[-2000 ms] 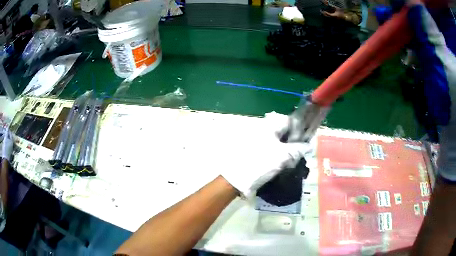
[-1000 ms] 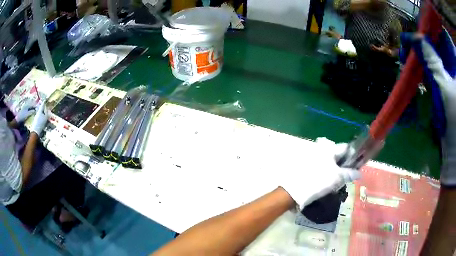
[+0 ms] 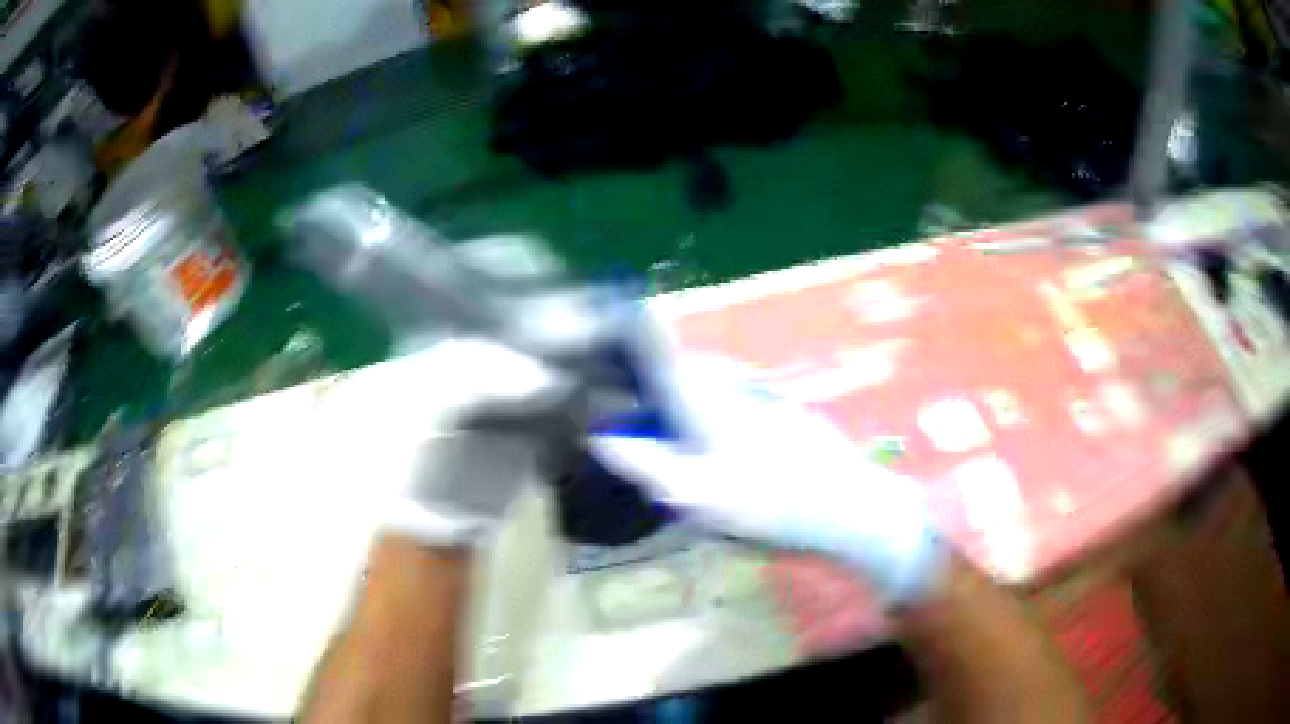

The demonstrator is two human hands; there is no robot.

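Observation:
The view is blurred. A silver-grey metal bar or bundle of bars (image 3: pixel 410 276) is held at a slant above the bench covering, its far end pointing up and left. My left hand (image 3: pixel 474 446), in a white glove, grips it from below. My right hand (image 3: pixel 764 467), in a white glove with blue fingers, closes around its near part. No red wrapping shows on it. A black rag (image 3: pixel 611 506) lies on the covering, partly hidden behind my hands.
Several bars (image 3: pixel 120 523) lie at the left. A white bucket (image 3: pixel 170 276) stands at the back left. Black piles (image 3: pixel 665 92) lie across the green bench. The pink sheet (image 3: pixel 990 382) is at the right. Red lengths (image 3: pixel 1111 658) show below the bench edge.
The view has swung right. The red-wrapped length is gone from my hands, and bare silver-grey bar now shows between them. My right hand has come down beside my left.

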